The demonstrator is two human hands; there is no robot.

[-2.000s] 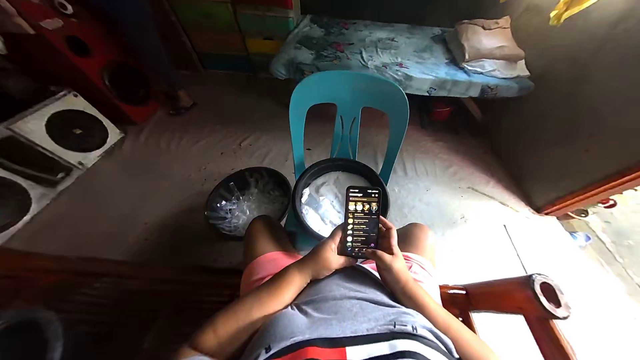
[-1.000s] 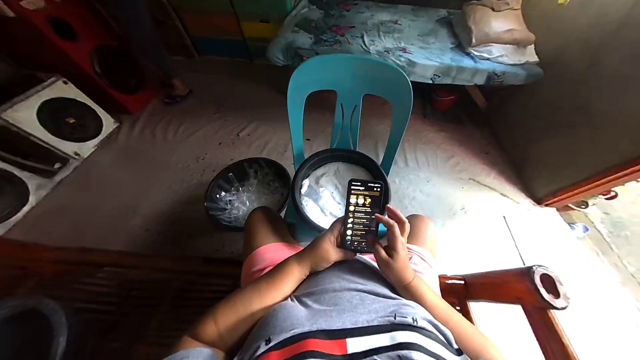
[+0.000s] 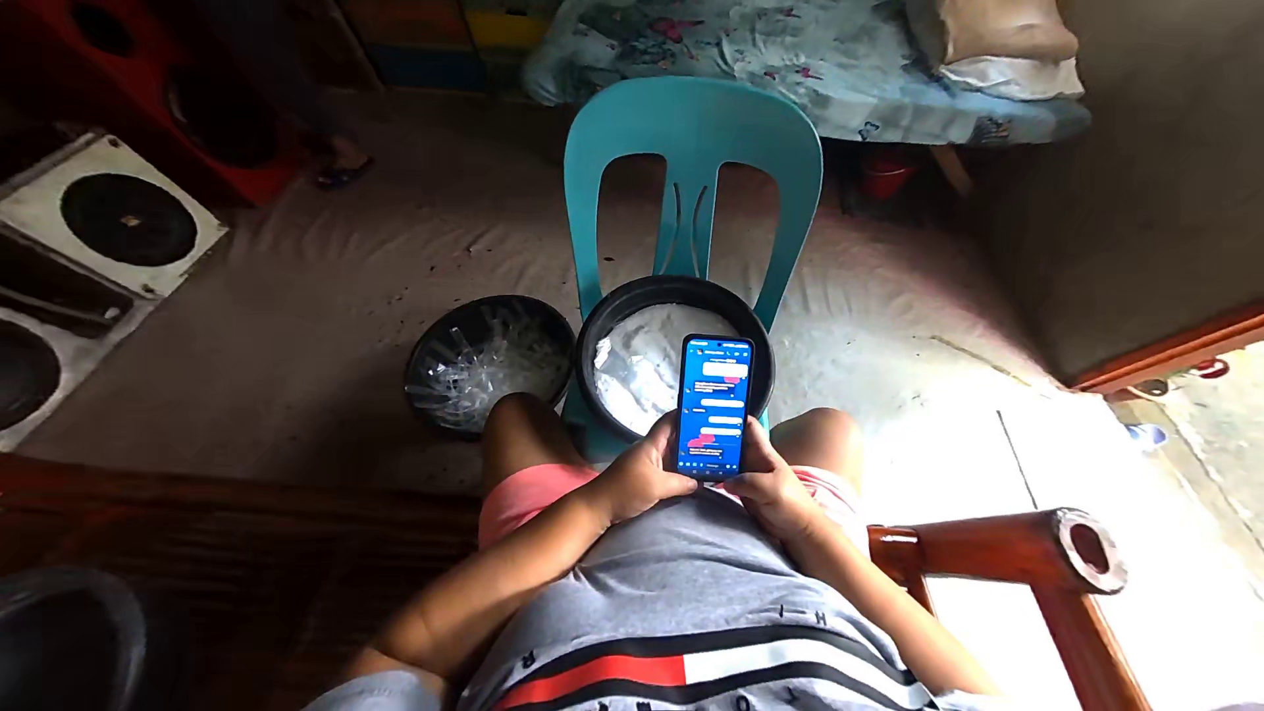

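Note:
A smartphone (image 3: 713,405) with a lit blue message screen is held upright over my lap. My left hand (image 3: 644,476) grips its lower left side, and my right hand (image 3: 775,484) holds the lower right side. Just beyond the phone, a black round basin (image 3: 675,288) rests on the seat of a teal plastic chair (image 3: 694,109); white material and a clear plastic bag show inside. To the left, on the floor, a second black basin (image 3: 425,341) contains clear plastic strips or bags. The phone hides part of the first basin.
Speaker cabinets (image 3: 212,229) line the left side, where another person's foot (image 3: 346,163) shows. A bed with a floral sheet (image 3: 849,89) is at the back. A wooden armrest (image 3: 987,548) stands at my right, and a dark round container (image 3: 133,632) sits at lower left.
The phone's screen has gone from a dark list to a blue message view. My right hand, whose fingers were over the screen, has moved down to the phone's lower right edge.

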